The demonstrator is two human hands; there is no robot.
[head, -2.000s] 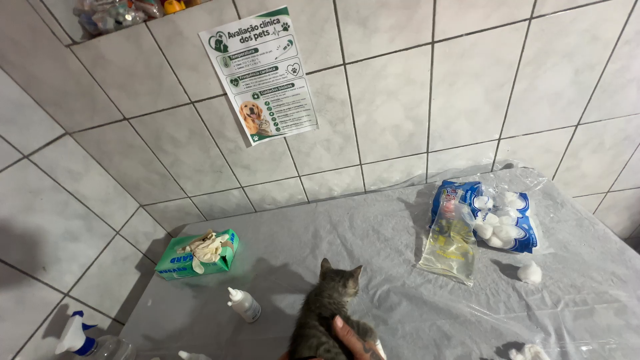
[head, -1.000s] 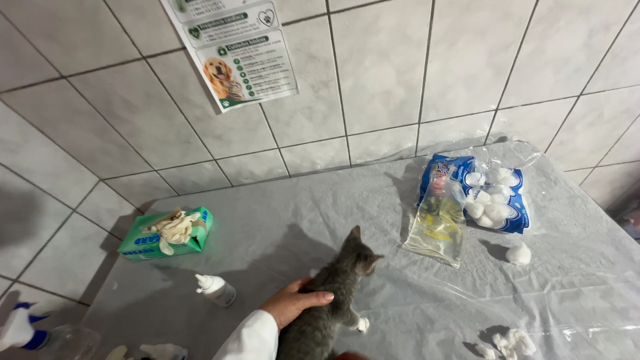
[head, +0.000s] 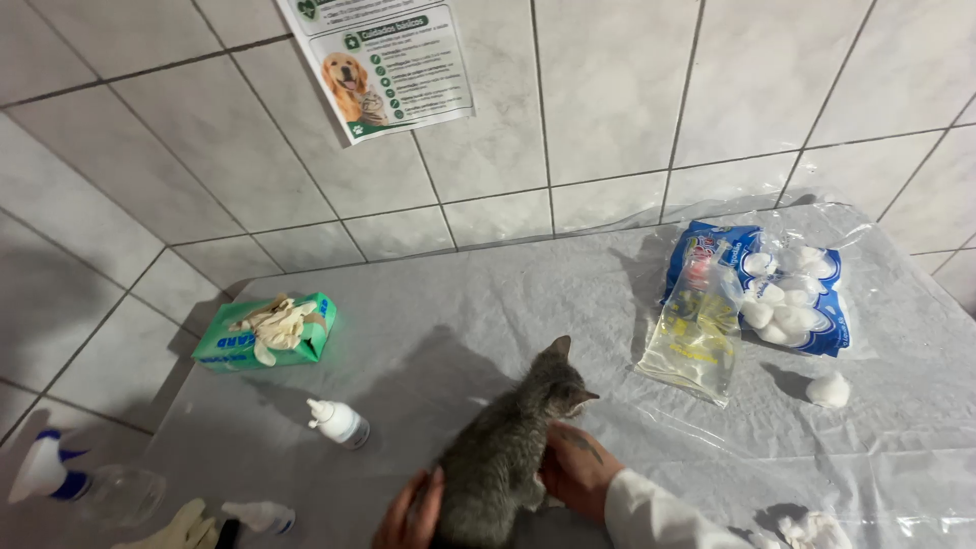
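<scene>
A grey kitten (head: 496, 450) is at the bottom middle on the grey-covered table, its head pointing up and to the right. Against its left flank rests my left hand (head: 412, 509), fingers close together. My right hand (head: 576, 465), in a white sleeve, is at the kitten's chest and front legs; its fingertips are hidden by the animal. A white dropper bottle (head: 339, 424) stands left of the kitten. To the right lie a clear plastic pouch (head: 694, 343) and a blue bag of cotton balls (head: 793, 297), with one loose cotton ball (head: 828, 390) below.
A green glove box (head: 259, 332) with latex gloves sits at the back left. At the lower left are a spray bottle (head: 99, 488), a latex glove (head: 179, 528) and a small white bottle (head: 263, 517). Crumpled cotton (head: 814, 531) lies lower right. A tiled wall borders the table behind.
My left hand has moved from the kitten's back down to its left flank. My right hand has come to its chest. The kitten's head has turned to the right since the oldest frame.
</scene>
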